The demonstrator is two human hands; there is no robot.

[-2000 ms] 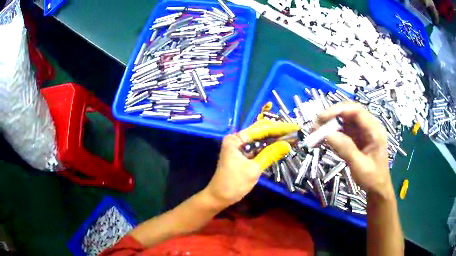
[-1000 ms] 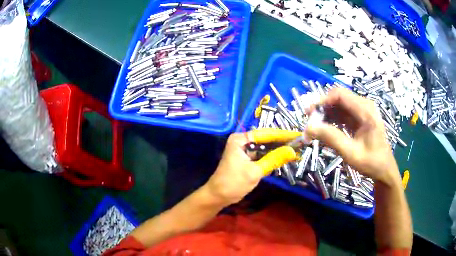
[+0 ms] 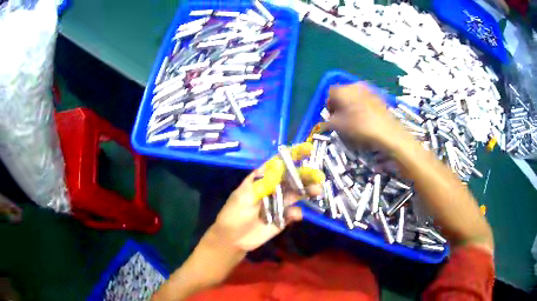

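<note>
My left hand [image 3: 262, 203], with yellow finger cots, is turned palm up at the near left corner of the near tray. It holds several silver metal tubes [image 3: 291, 169], one on the fingers and others in the palm. My right hand [image 3: 359, 114] is blurred over the far left part of the blue near tray [image 3: 377, 243]; whether it holds anything cannot be told. The near tray is heaped with metal tubes [image 3: 365, 200]. The blue left tray [image 3: 203, 156] holds many more tubes with some reddish parts.
White pieces [image 3: 447, 64] lie piled at upper right. Beyond are a far tray [image 3: 468, 29] and a clear bag of tubes [image 3: 521, 129]. A red stool [image 3: 79, 164], large whitish bag [image 3: 26, 106] and floor bin [image 3: 132, 279] are at left.
My left hand has opened its grip and turned palm up, showing the tubes. My right hand has moved left and away from the left hand, and the white piece no longer shows in it.
</note>
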